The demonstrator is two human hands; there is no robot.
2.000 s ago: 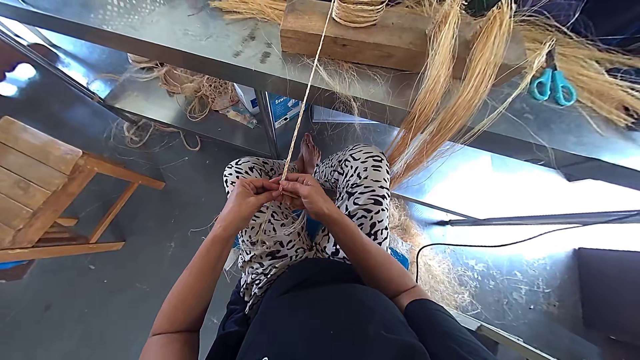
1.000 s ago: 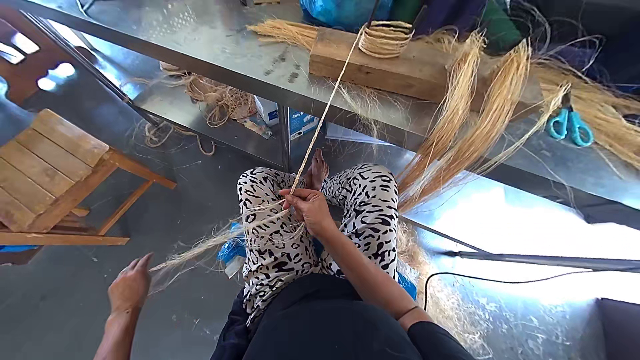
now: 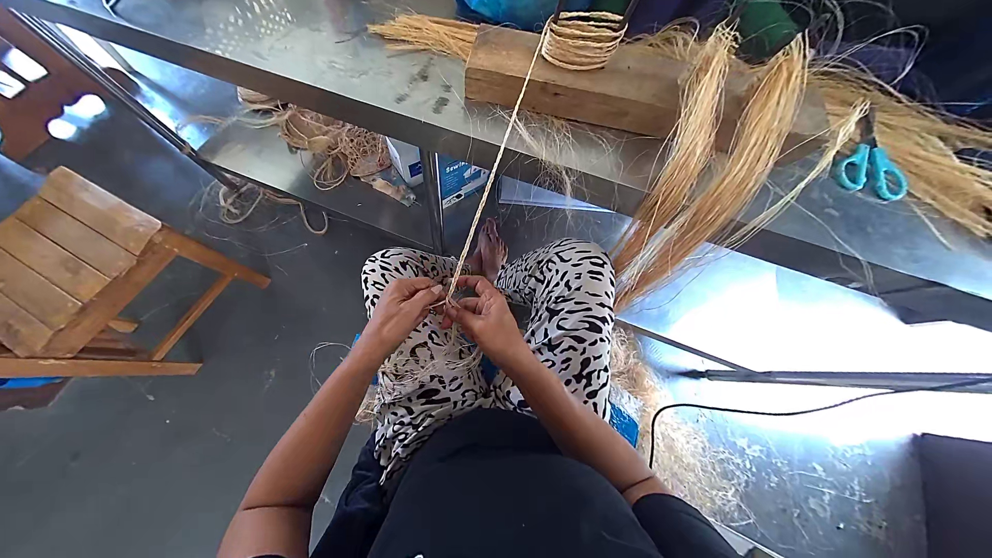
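Note:
A braided natural-fibre cord (image 3: 496,163) runs taut from a coil of cord (image 3: 584,40) on a wooden block (image 3: 573,85) down to my hands above my lap. My left hand (image 3: 407,310) pinches loose strands at the cord's lower end. Touching the same spot from the right, my right hand (image 3: 482,314) grips the cord end between thumb and fingers. Loose fibre ends hang below both hands over my patterned trousers. Two hanks of pale fibre (image 3: 713,178) lie across the block and hang over the table edge.
Blue-handled scissors (image 3: 872,172) lie on the metal table (image 3: 341,93) beside more fibre. A lower shelf holds tangled cord (image 3: 333,143) and a box. A wooden stool (image 3: 85,263) stands at left. A black cable (image 3: 744,409) curves at right.
One second ago my left hand was far out to the left with a stretched bundle of fibre; now it is back beside my right hand at the cord end.

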